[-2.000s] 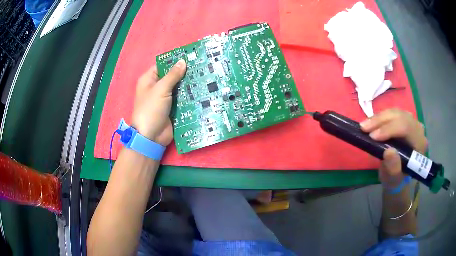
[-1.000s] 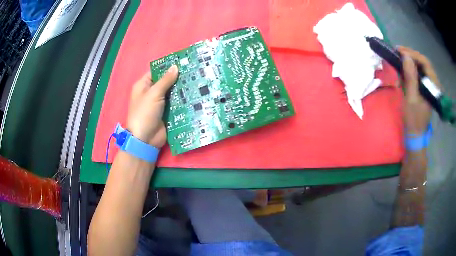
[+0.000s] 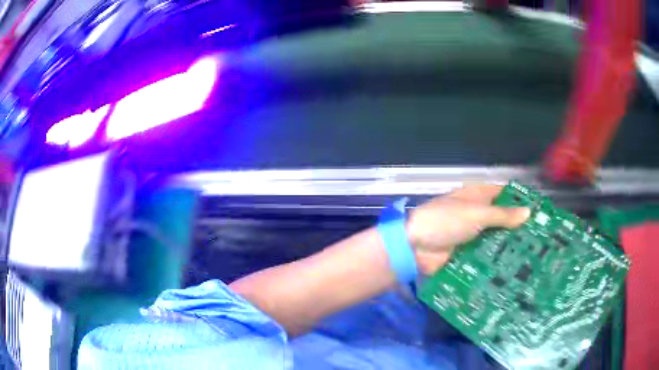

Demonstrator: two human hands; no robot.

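Note:
The green circuit board (image 3: pixel 531 278) is at the lower right of the blurred head view, component side facing me and tilted, its lower edge near the picture's rim. My left hand (image 3: pixel 462 227) grips it at its upper left edge, thumb on top, with the blue wrist band (image 3: pixel 397 242) around the wrist. The board is held off the mat, in front of the conveyor's near rail. My right hand and the black syringe are not in view.
The dark green conveyor belt (image 3: pixel 405 94) runs across behind a silver rail (image 3: pixel 311 181). A purple-white glow (image 3: pixel 162 101) is at the far left. A white-grey box (image 3: pixel 61 213) stands near it. A red-orange wrapped post (image 3: pixel 596 94) rises at the right. The red mat (image 3: pixel 643 289) shows at the right edge.
The view has swung left from the mat to the conveyor and glowing unit. My left hand has lifted the board away from over the mat. My right hand, syringe and cloth have left the picture.

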